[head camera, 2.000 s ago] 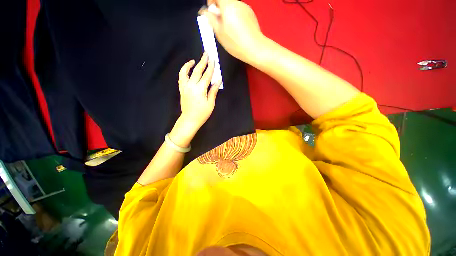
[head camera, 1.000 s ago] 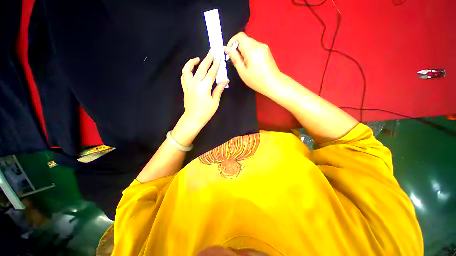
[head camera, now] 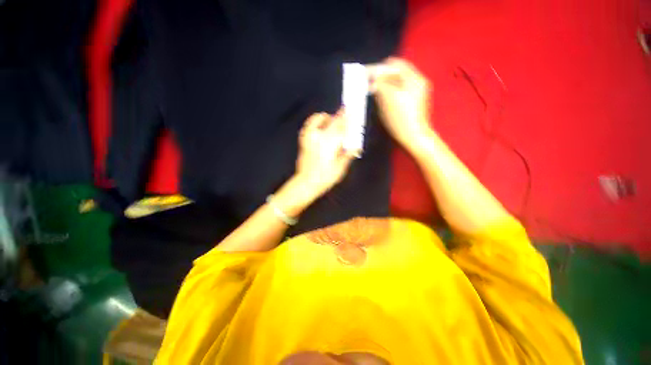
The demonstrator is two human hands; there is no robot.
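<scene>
A dark coat (head camera: 264, 64) lies spread on the red-covered table, its lower edge near my yellow top. My left hand (head camera: 325, 151) holds the lower part of a white measuring strip (head camera: 355, 100) that stands lengthwise over the coat near its right edge. My right hand (head camera: 401, 89) is just right of the strip's upper part, thumb and fingers pinched together. A small pale piece shows at its fingertips, likely the chalk, but blur hides its shape. The frame is blurred, so whether the chalk touches the strip or cloth cannot be told.
Red cloth (head camera: 571, 128) covers the table at right, with loose dark thread (head camera: 521, 158) and blurred metallic snips (head camera: 615, 187) on it. Another small item is cut off at the upper right edge. A yellow-edged brown stool (head camera: 135, 338) is low left on the green floor.
The view has shifted, so everything sits lower, with the coat and hands further right. My right hand has moved up beside the strip's upper part. My left hand still holds the strip.
</scene>
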